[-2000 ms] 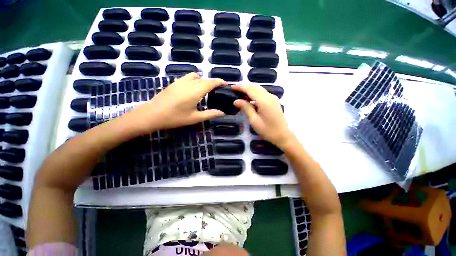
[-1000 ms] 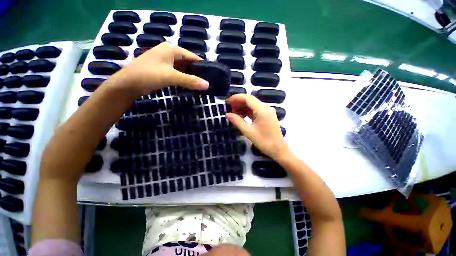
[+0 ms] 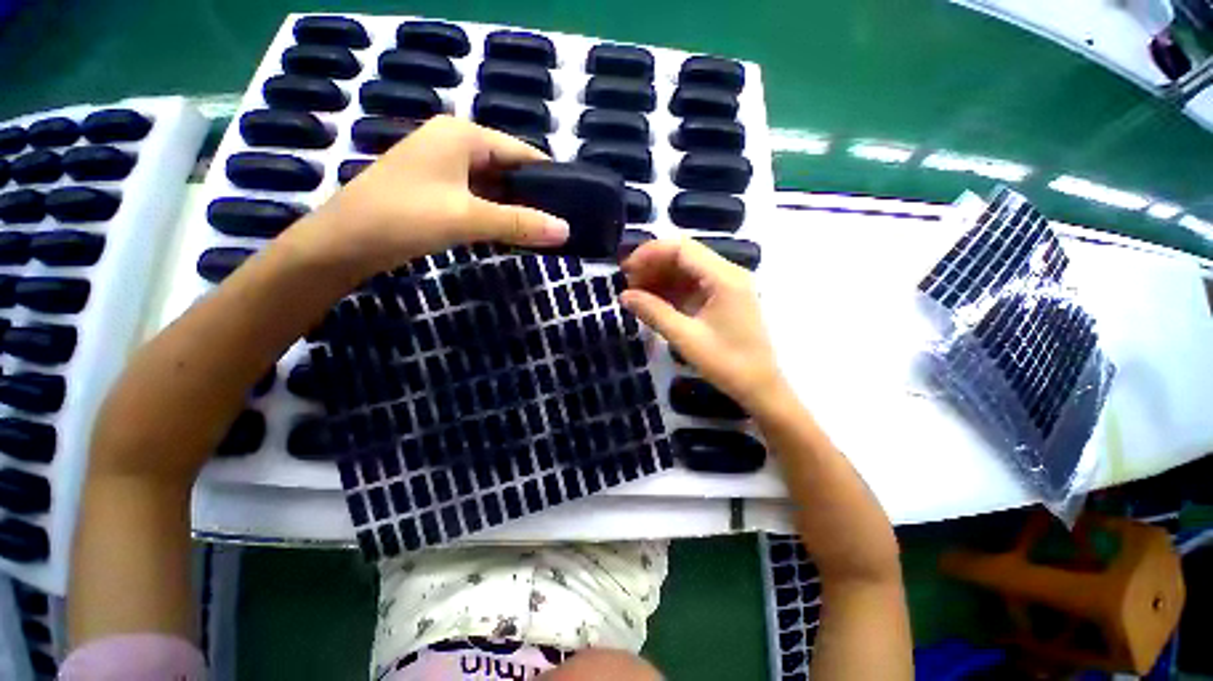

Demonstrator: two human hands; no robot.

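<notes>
My left hand (image 3: pixel 446 193) grips a black mouse housing (image 3: pixel 579 206) by its left end, above the foam tray (image 3: pixel 565 120). The pad sheet (image 3: pixel 499 386), a clear film with a grid of small black rectangles, lies tilted below it over the tray's front part, and its upper left is partly behind my left arm. My right hand (image 3: pixel 685 299) is just right of the sheet's upper right edge, below the housing. Its thumb and fingertips are close together; whether a tiny pad is between them I cannot tell. Rows of black housings stand in the tray.
A second foam tray (image 3: pixel 153 173) with black housings is at the left edge. A bagged stack of pad sheets (image 3: pixel 1031 333) lies on the white surface at right. An orange stool (image 3: pixel 1117 585) stands low at right. The green surface (image 3: pixel 878 80) runs behind the bench.
Over two seconds my hands parted; my left hand keeps the housing, now higher, and my right hand moved to the sheet's edge. The pad sheet shifted right and turned, its lower edge nearer me.
</notes>
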